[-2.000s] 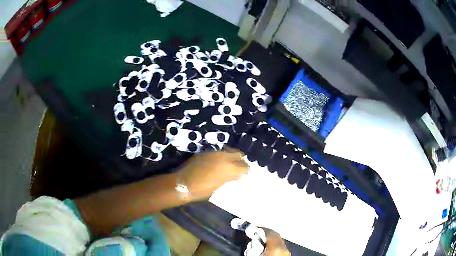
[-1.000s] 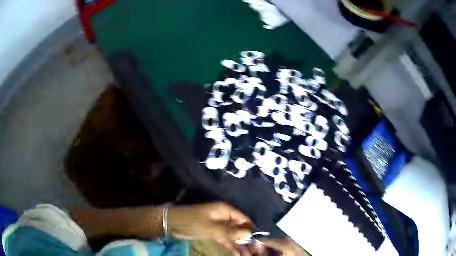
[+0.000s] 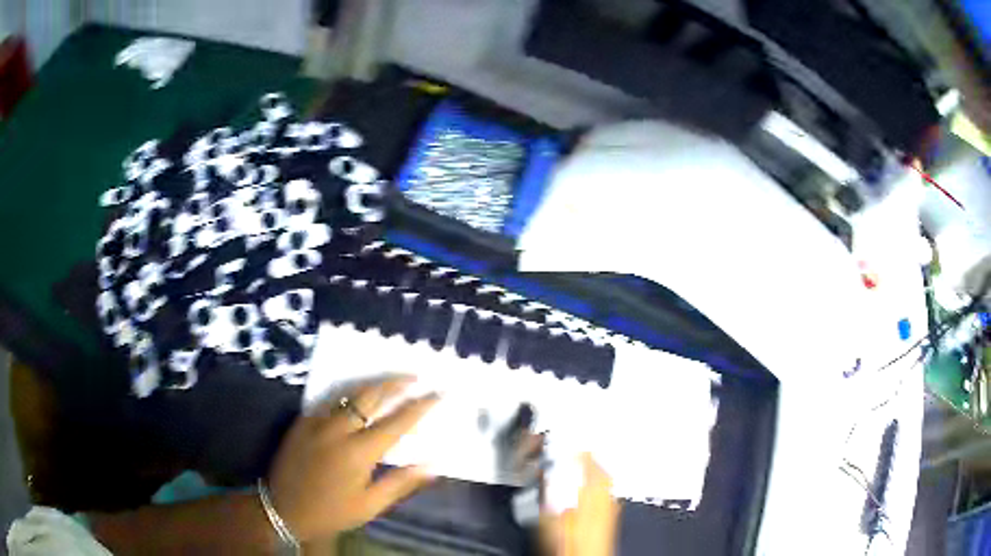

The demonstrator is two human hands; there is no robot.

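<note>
The white sheet (image 3: 652, 434) lies in front of me, with black oblong pieces (image 3: 560, 353) side by side in rows along its far part. My left hand (image 3: 348, 456) rests on the sheet's near left part, fingers apart, nothing visible in it. My right hand (image 3: 587, 510) is blurred and cut off by the bottom edge; it holds a white bundle (image 3: 560, 467) over the sheet's near edge. A blurred dark piece (image 3: 519, 429) shows just left of the bundle; whether it is held is unclear. White oblong parts (image 3: 234, 206) with dark spots lie in a loose heap on the left.
A blue parts bin (image 3: 535, 185) of tiny silvery pieces stands beyond the rows. A large curved white sheet (image 3: 674, 217) lies right of it. A crumpled white cloth (image 3: 155, 59) is on the green mat (image 3: 54, 130). A black tray (image 3: 744, 434) lies under the white sheet.
The view has swung right, shifting the heap left in the picture. My hands were together below the heap and are now apart at the white sheet, the left one spread on it.
</note>
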